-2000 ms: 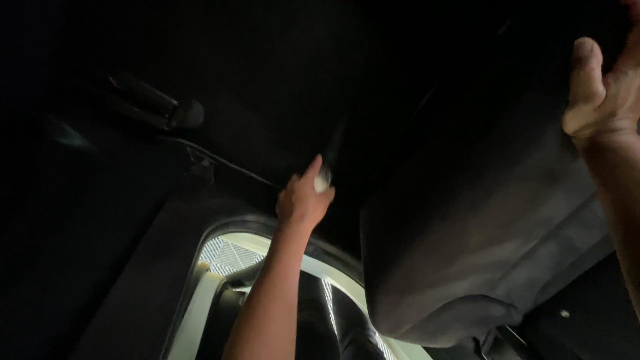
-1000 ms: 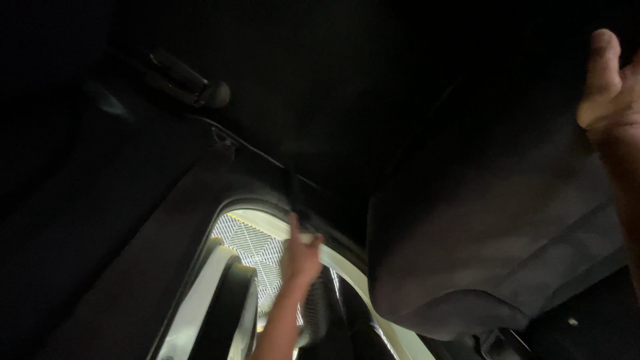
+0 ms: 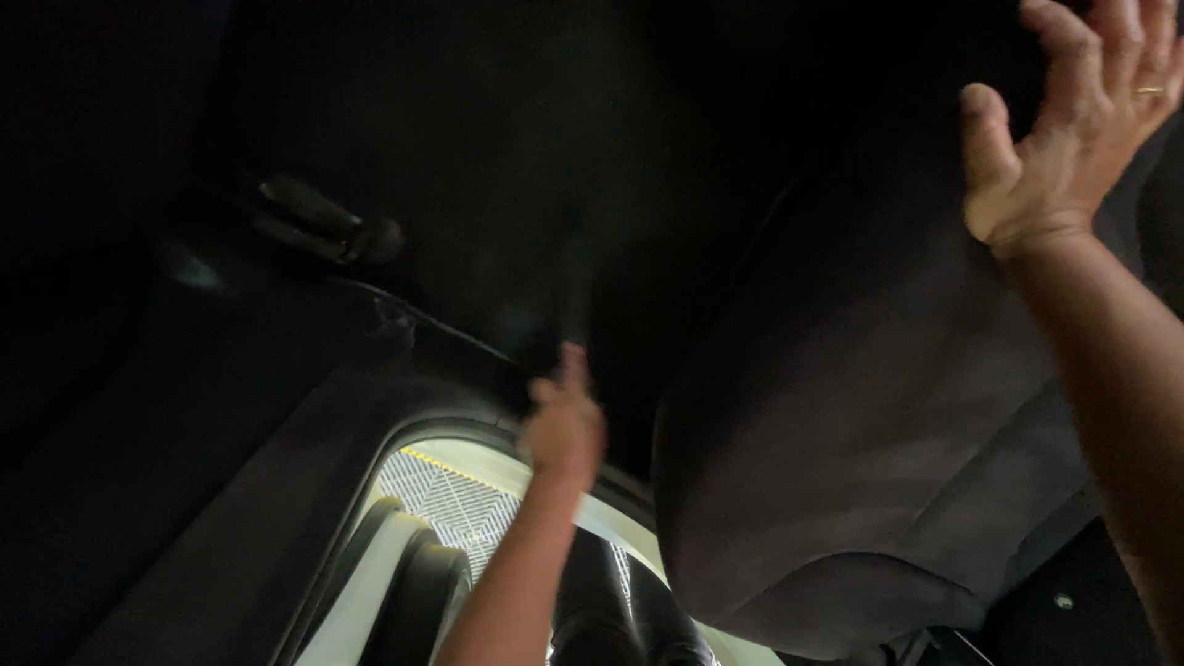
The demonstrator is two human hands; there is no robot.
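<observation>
In the dark interior of a car, my left hand (image 3: 564,425) reaches up from the bottom middle, index finger extended, over the dark carpeted floor beside the door sill. It is blurred; a faint dark streak lies beyond the fingertip, and whether the hand holds anything cannot be told. My right hand (image 3: 1064,139), with a ring on one finger, is at the upper right, fingers apart and nothing seen in it. It is at the upper part of a dark grey fabric car seat (image 3: 832,481); whether the palm presses on it is unclear.
A dark lever-like fitting (image 3: 310,222) is at the upper left. Below the left hand, the pale door frame (image 3: 462,458) curves around a patterned light floor (image 3: 444,504). Dark-clad legs (image 3: 601,601) show at the bottom. Dark trim (image 3: 222,518) slopes along the left.
My left hand has moved down from the dark floor to the doorway, then back up to the sill's edge. My right hand stays at the upper right, now more fully in view.
</observation>
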